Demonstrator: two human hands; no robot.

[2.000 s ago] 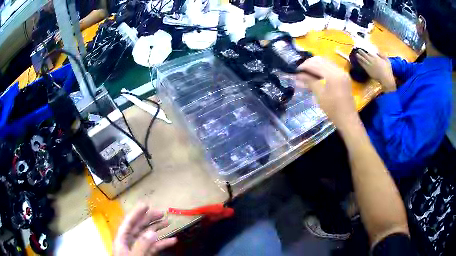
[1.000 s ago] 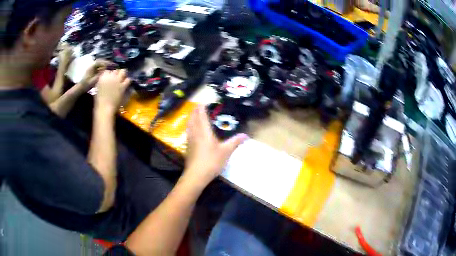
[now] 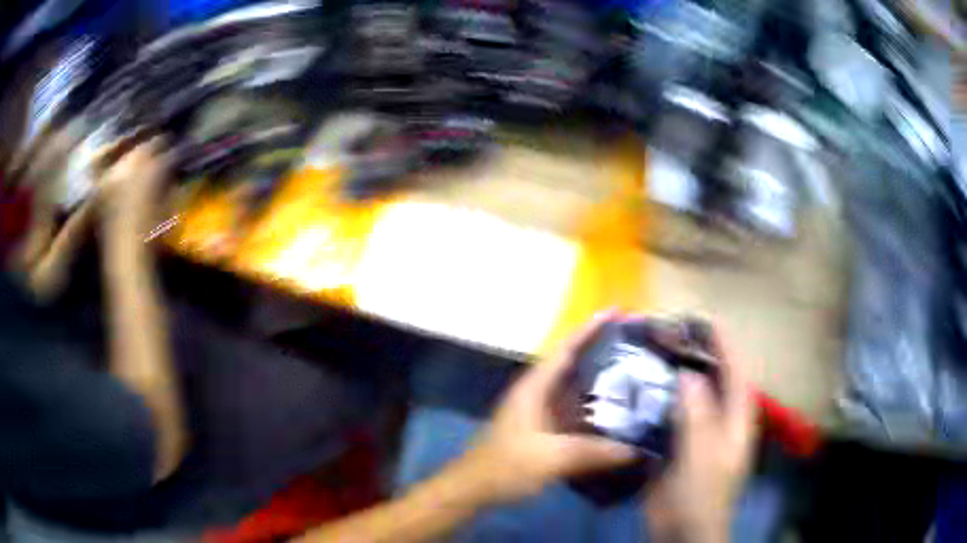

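Note:
The frame is blurred. A black rounded camera housing (image 3: 610,483) with a whitish-silver piece showing in its opening is held over my lap at the bench edge. My left hand (image 3: 530,424) grips it from the left, with the thumb below the opening. My right hand (image 3: 705,445) holds its right side. Fine details inside the housing are too blurred to tell.
A red-handled tool (image 3: 787,422) lies at the bench edge right of my hands. A white sheet (image 3: 467,276) and yellow-orange tape lie on the bench. The blurred screw feeder (image 3: 769,191) stands behind. A neighbour's arm (image 3: 138,308) is at the left. A clear tray (image 3: 901,308) is at the right.
My left hand was open over the bench by the part-built housings; both hands now hold a housing at the bench edge. My right hand has come into view. The camera view has shifted.

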